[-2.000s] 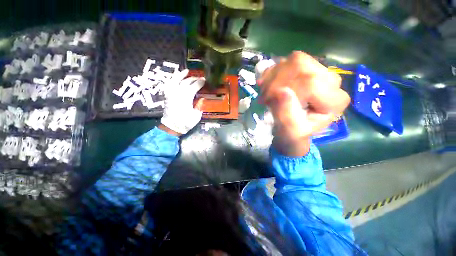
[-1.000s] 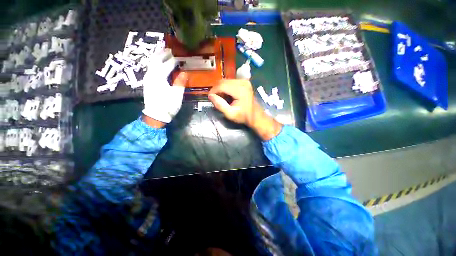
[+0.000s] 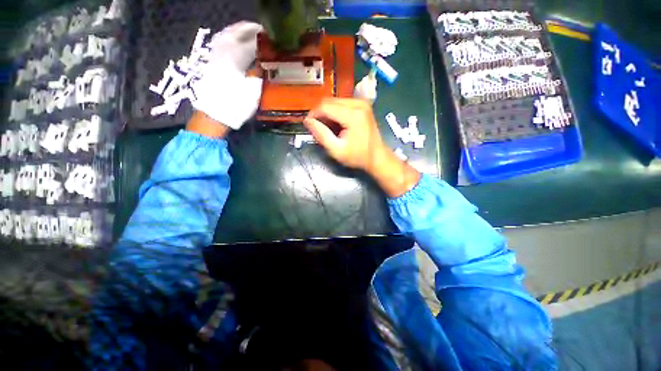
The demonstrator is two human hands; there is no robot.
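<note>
The dark green hand press (image 3: pixel 288 22) stands at the top centre over its orange base plate (image 3: pixel 342 65). A pale slotted fixture (image 3: pixel 293 72) sits on the plate under the press; I cannot tell if it holds a housing. My gloved left hand (image 3: pixel 228 76) is left of the plate, over the edge of the white housing heap (image 3: pixel 172 88); its fingertips are blurred and I cannot tell if it holds anything. My bare right hand (image 3: pixel 346 132) rests at the plate's front right corner, fingers curled, with no thing visible in it.
A white squeeze bottle (image 3: pixel 366 87), a blue-and-white tube (image 3: pixel 386 71) and crumpled tissue (image 3: pixel 377 39) lie right of the press. Small white pieces (image 3: pixel 406 130) lie nearby. A dotted tray (image 3: pixel 500 119) and blue tray (image 3: pixel 625 87) are right, a clear blister tray (image 3: pixel 54 138) far left.
My right hand has come down from its raised position to beside the plate. My left hand has moved off the fixture to the left, over the heap. The view has shifted.
</note>
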